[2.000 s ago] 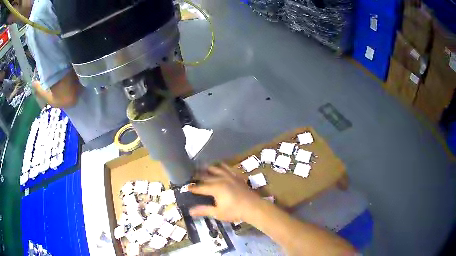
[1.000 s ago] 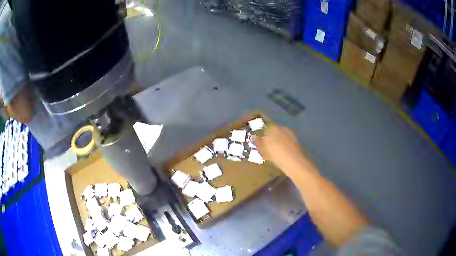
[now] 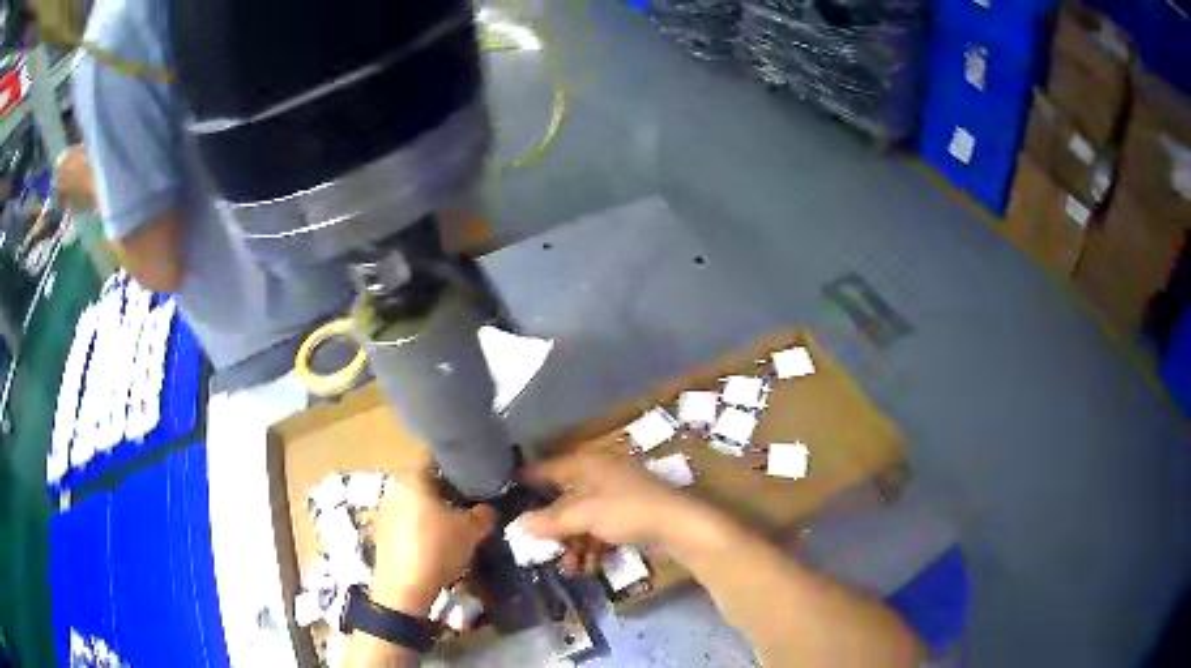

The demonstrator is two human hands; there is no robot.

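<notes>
My right hand (image 3: pixel 617 499) comes in from the right, its fingers around a small white block (image 3: pixel 533 543) just in front of the fixture under the grey horn (image 3: pixel 447 398). My left hand (image 3: pixel 425 538), with a dark wristband, is at the left side of the fixture with fingertips close under the horn. Its grip is blurred, and the fixture is mostly hidden by both hands. The slotted base plate (image 3: pixel 570 632) shows below them. White blocks lie in the right-hand tray (image 3: pixel 836 424) and, partly covered by my left hand, in the left-hand tray (image 3: pixel 333 444).
The large black machine head (image 3: pixel 333 98) hangs above the horn. A yellowish tape ring (image 3: pixel 308 367) and a white paper scrap (image 3: pixel 517 363) lie behind the trays. A person in a light shirt (image 3: pixel 144 150) is at the left, near white parts on a blue surface. Blue bins and cartons stand far right.
My right hand has moved from the far end of the right-hand tray back to the fixture with a white block. My left hand has come into view there. The camera view has swung left.
</notes>
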